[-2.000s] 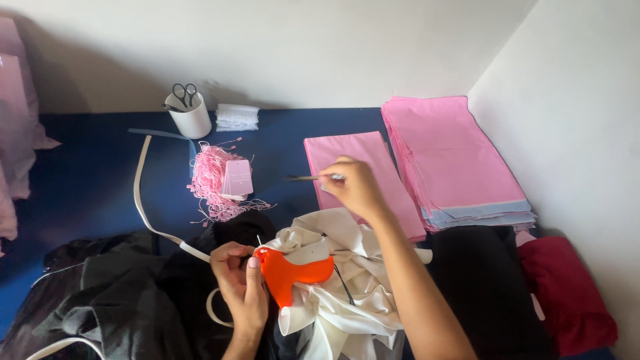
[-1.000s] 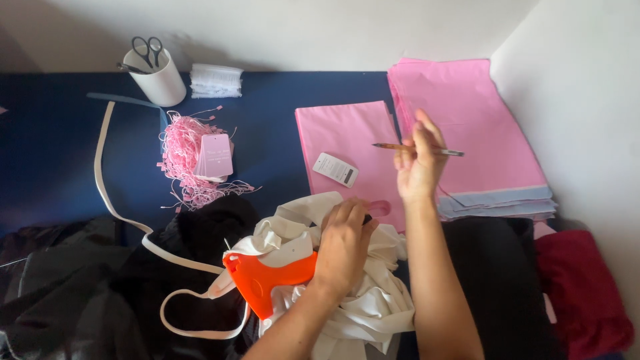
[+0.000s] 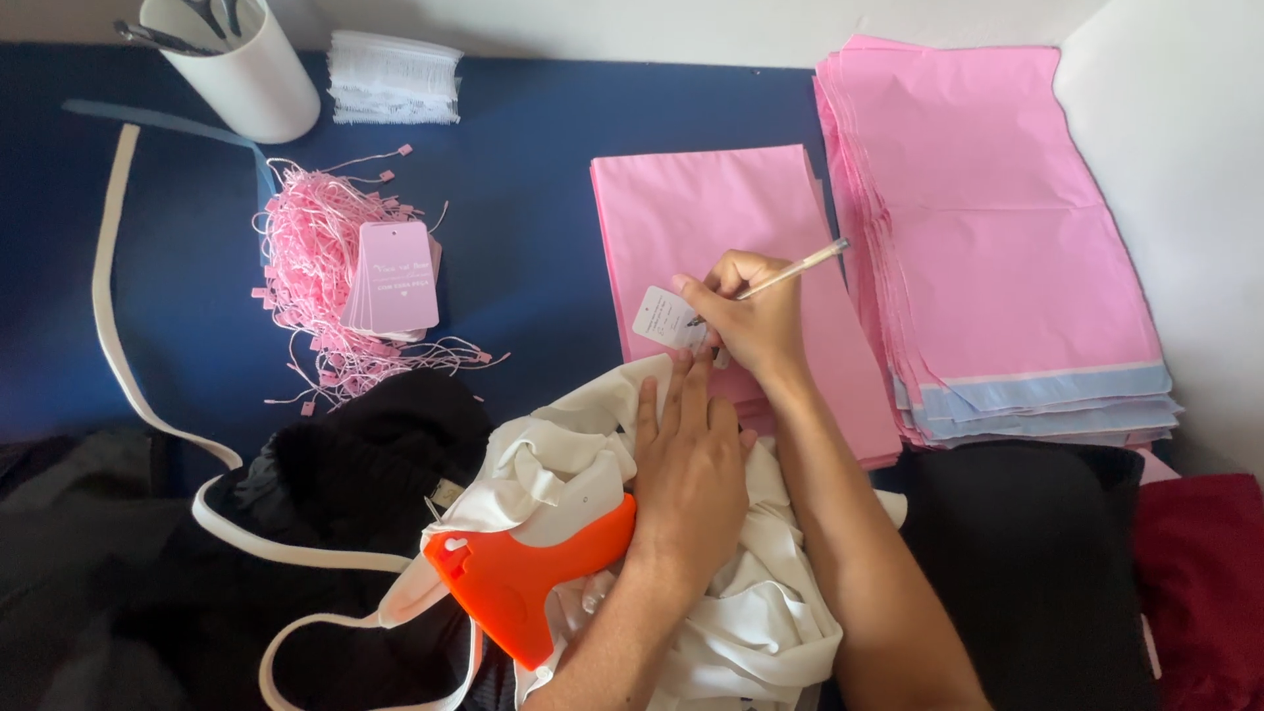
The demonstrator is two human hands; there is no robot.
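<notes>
In my right hand (image 3: pixel 755 316) is a slim pen (image 3: pixel 795 270), its tip down on a white cardboard tag (image 3: pixel 664 317). The tag, which bears writing, lies on the smaller stack of pink plastic bags (image 3: pixel 711 207). My left hand (image 3: pixel 691 474) rests flat with spread fingers, its fingertips at the tag's lower edge and its palm over a crumpled white garment (image 3: pixel 765 612). Beside that wrist, an orange and white tagging gun (image 3: pixel 528 583) lies on the garment, its needle end pointing left. Part of its body is hidden under the cloth.
A white cup (image 3: pixel 262 89) with scissors, white tag fasteners (image 3: pixel 393 79), and pink tags (image 3: pixel 397 276) with tangled pink strings (image 3: pixel 316 247) lie at the back left. A larger pink bag stack (image 3: pixel 978 217) is at right. Black garments (image 3: pixel 1007 573) and dark red cloth (image 3: pixel 1200 583) lie in front.
My left hand has let go of the tagging gun it held two seconds ago and moved to the tag. My right hand has lowered the pen onto the tag. The view is closer.
</notes>
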